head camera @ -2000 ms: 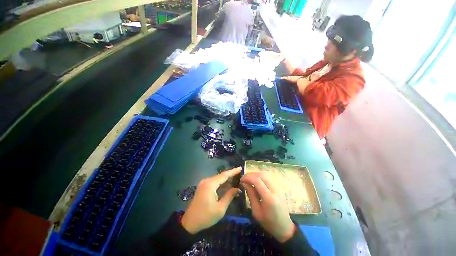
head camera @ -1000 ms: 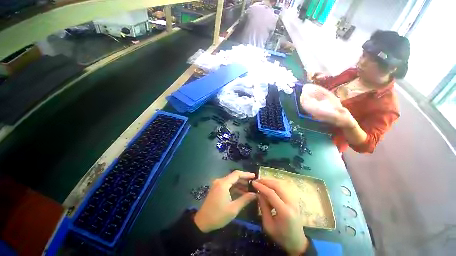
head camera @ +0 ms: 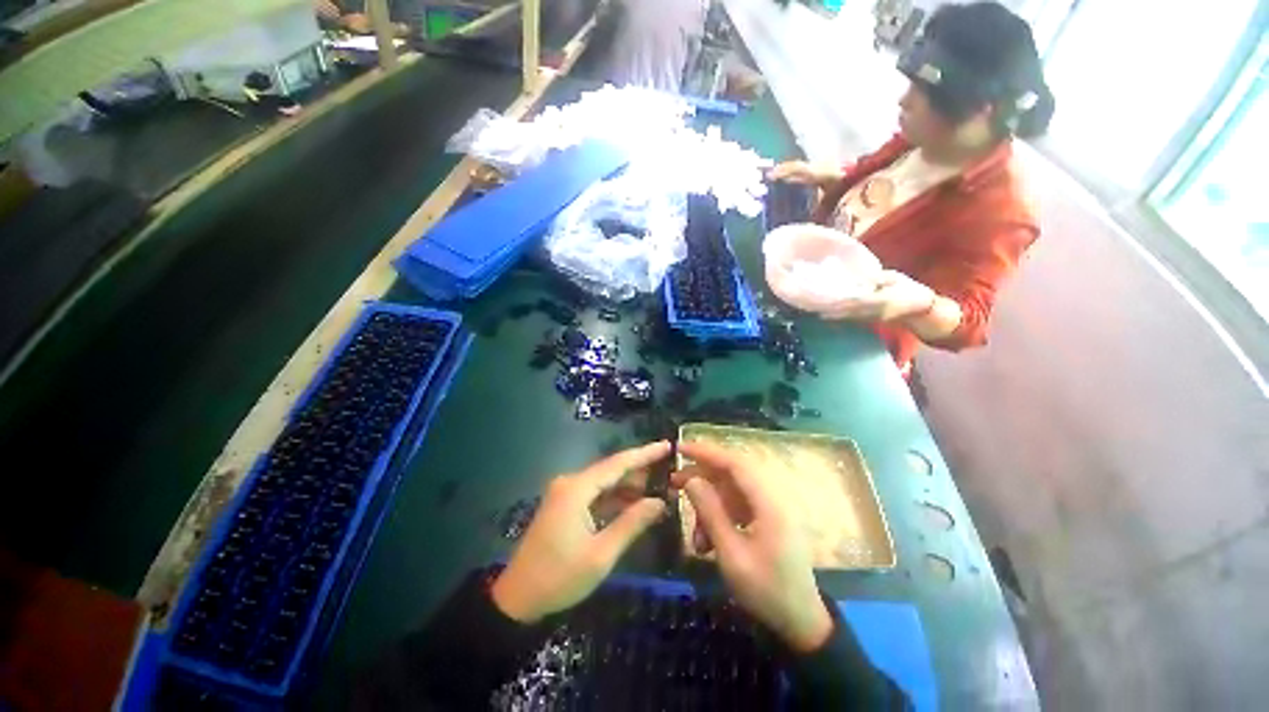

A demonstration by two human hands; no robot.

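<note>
My left hand (head camera: 573, 536) and my right hand (head camera: 752, 536) meet fingertip to fingertip at the left rim of the shallow tan box (head camera: 821, 494). A small black plastic part (head camera: 665, 470) is held between the fingertips of both hands, partly hidden by them. Whether a tiny piece is also pinched is too small to tell. A blue tray (head camera: 884, 643) with rows of black parts lies below my wrists, partly covered by my forearms. A scattered pile of black parts (head camera: 601, 378) lies beyond my hands.
A full blue tray (head camera: 299, 522) runs along the left bench edge. Beyond are stacked blue trays (head camera: 508, 230), a clear plastic bag (head camera: 612, 248), another filled blue tray (head camera: 710, 278) and white pieces (head camera: 612, 125). At right, a person in orange-red holds a pink bowl (head camera: 824, 285). The green belt is left.
The neighbour's pink bowl has come into clear view over the bench's right side. My hands stay together at the black part; the view has shifted slightly.
</note>
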